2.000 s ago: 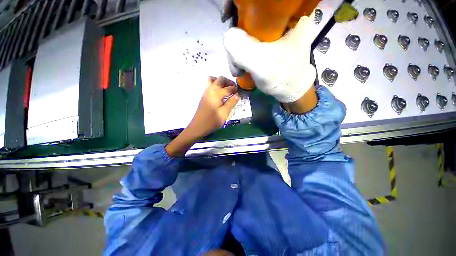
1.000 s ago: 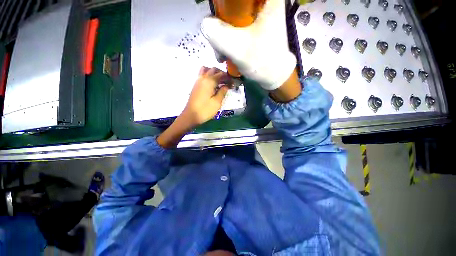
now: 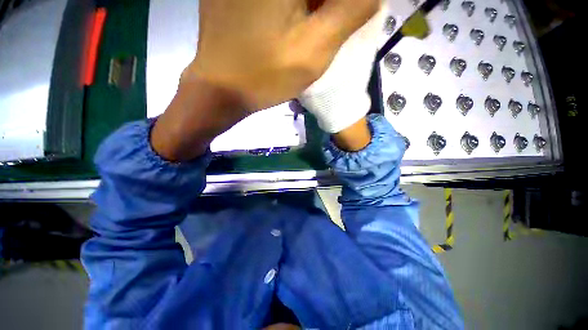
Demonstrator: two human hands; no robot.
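My left hand [image 3: 258, 48] is bare, large and blurred near the camera at the top middle. Its fingers are cut off or hidden at the top edge, so its hold cannot be told. My right hand [image 3: 342, 97] wears a white knit glove and is largely behind the left hand. The orange screwdriver does not clearly show. A flat metal case [image 3: 258, 131] with a pale cover lies below both hands, mostly covered by them. A black cord [image 3: 380, 53] runs beside the glove.
A second metal case [image 3: 26, 84] lies at the left, with an orange-red strip [image 3: 94, 48] beside it on the green conveyor [image 3: 109, 103]. A white ball transfer table [image 3: 445, 84] stands at the right. A silver edge rail [image 3: 271, 181] runs in front of my body.
My left hand has risen from the case cover towards the camera and now covers the screwdriver area. The whole scene has shifted left in the view. The person's leg at lower left has gone.
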